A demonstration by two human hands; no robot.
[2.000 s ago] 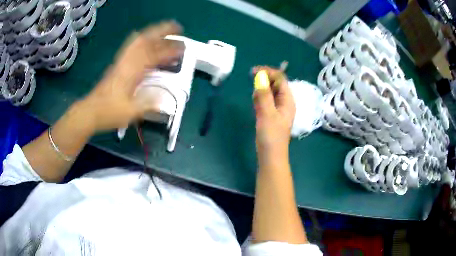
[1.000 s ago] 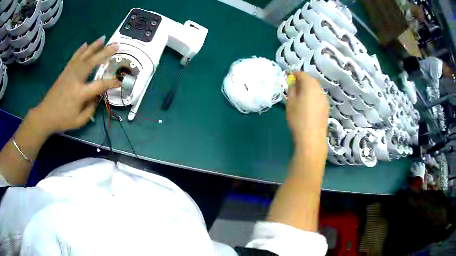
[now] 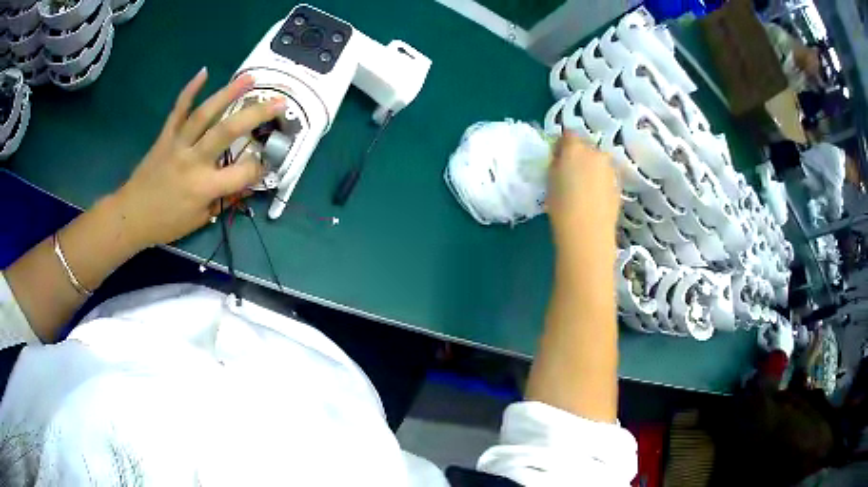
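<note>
The white camera body (image 3: 328,90) lies on the green mat at the upper left, its black lens panel (image 3: 312,39) facing up. My left hand (image 3: 190,171) rests on its open round cavity, thumb and fingers at the rim and inside. A silvery round part (image 3: 277,146) shows in the cavity. Thin wires (image 3: 228,247) hang from it over the bench edge. A black cable pigtail (image 3: 348,183) lies beside the body. My right hand (image 3: 582,185) is at the right rim of a white strand bundle (image 3: 498,172); its fingertips are hidden, so its grip cannot be told.
Tall rows of stacked white shells (image 3: 666,162) stand just right of my right hand. Stacked housings (image 3: 62,43) stand at the upper left. A grey metal frame (image 3: 571,30) and a cardboard box (image 3: 740,57) are at the back. The bench edge (image 3: 419,330) runs before my lap.
My left hand has moved from above the body to its open cavity. My right hand has moved right, from left of the strand bundle to its right rim. The camera view has shifted.
</note>
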